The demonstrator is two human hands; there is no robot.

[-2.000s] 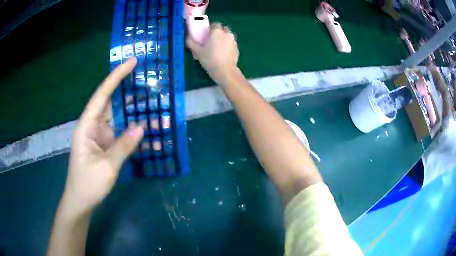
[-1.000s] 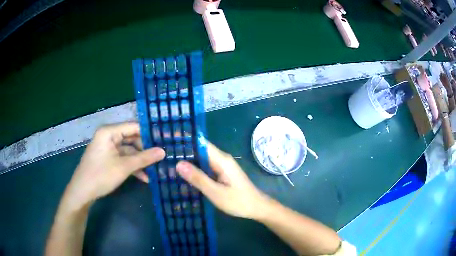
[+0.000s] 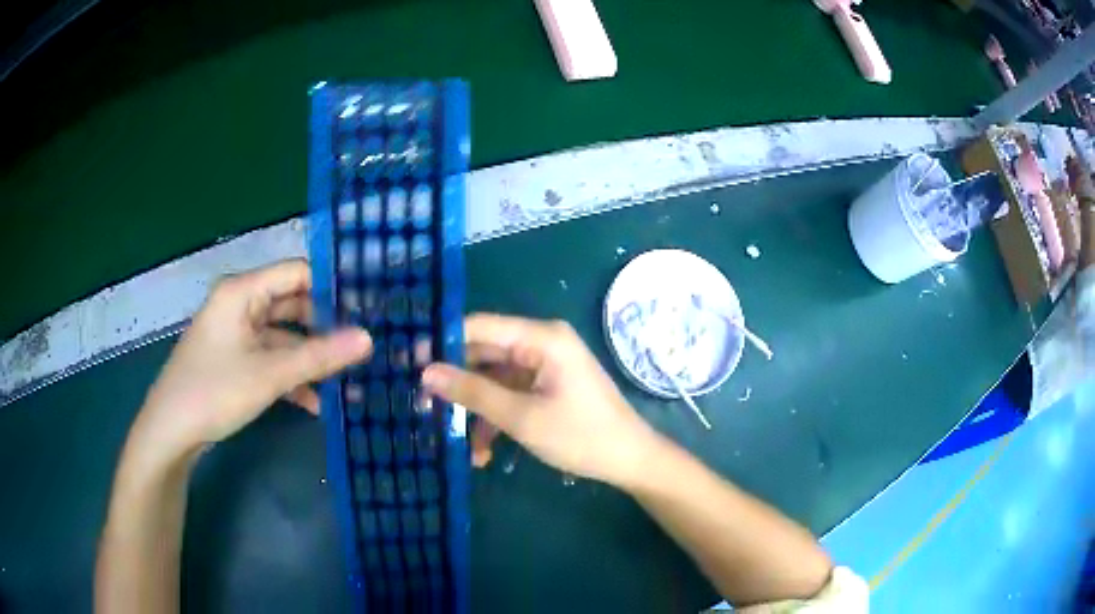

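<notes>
A long blue parts tray with a dark grid of cells stands upright in front of me, its lower end cut off by the bottom edge. Small shiny pieces show in the upper cells; the lower cells look dark. My left hand grips its left edge, thumb on the cells. My right hand grips its right edge, thumb tip over the cells near the middle. The fingers behind the tray are partly hidden. A round white dish with whitish paste and two thin sticks lies right of my right hand.
A pale scuffed rail separates the green bench from the green belt. Two pink fan bodies lie on the belt, the nearer cut off at the top. A white tub and a cardboard box with pink parts stand right.
My right hand has left a pink fan on the belt and taken hold of the tray's right edge. The tray is now lower and held in both hands. The fans have shifted right and up in view.
</notes>
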